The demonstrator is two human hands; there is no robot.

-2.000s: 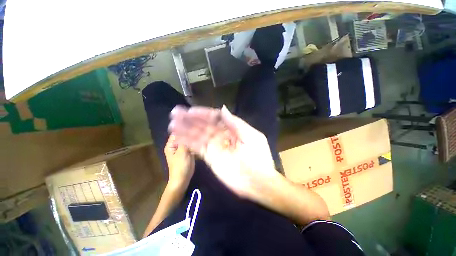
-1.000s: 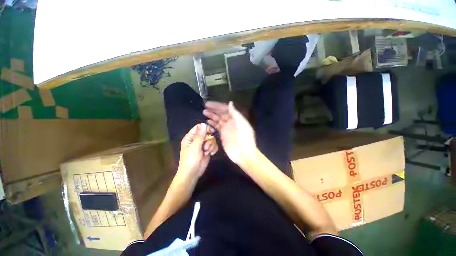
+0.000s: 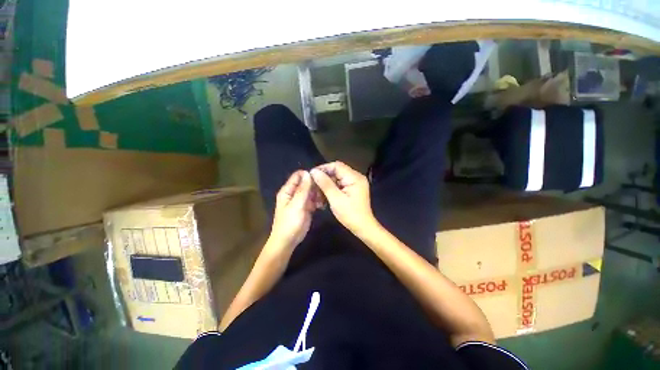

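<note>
My left hand (image 3: pixel 294 209) and my right hand (image 3: pixel 344 196) meet above my dark trousers, fingertips pinched together at the middle of the view. Whatever lies between the fingertips is too small or too hidden to make out. Both hands are bare, with the fingers curled. A pale blue face mask (image 3: pixel 278 358) with a white ear loop hangs at my chest, at the bottom edge.
A white tabletop (image 3: pixel 289 25) with a wood edge crosses the top. A carton with a dark rectangle (image 3: pixel 161 300) stands left, a POSTEK carton (image 3: pixel 499 253) right. A black bundle with white stripes (image 3: pixel 564 148) lies under the table. Green carton sheet (image 3: pixel 163 119) leans left.
My right hand was open with fingers spread and blurred; it has closed and now meets my left hand at the fingertips. The surroundings have shifted right in the view.
</note>
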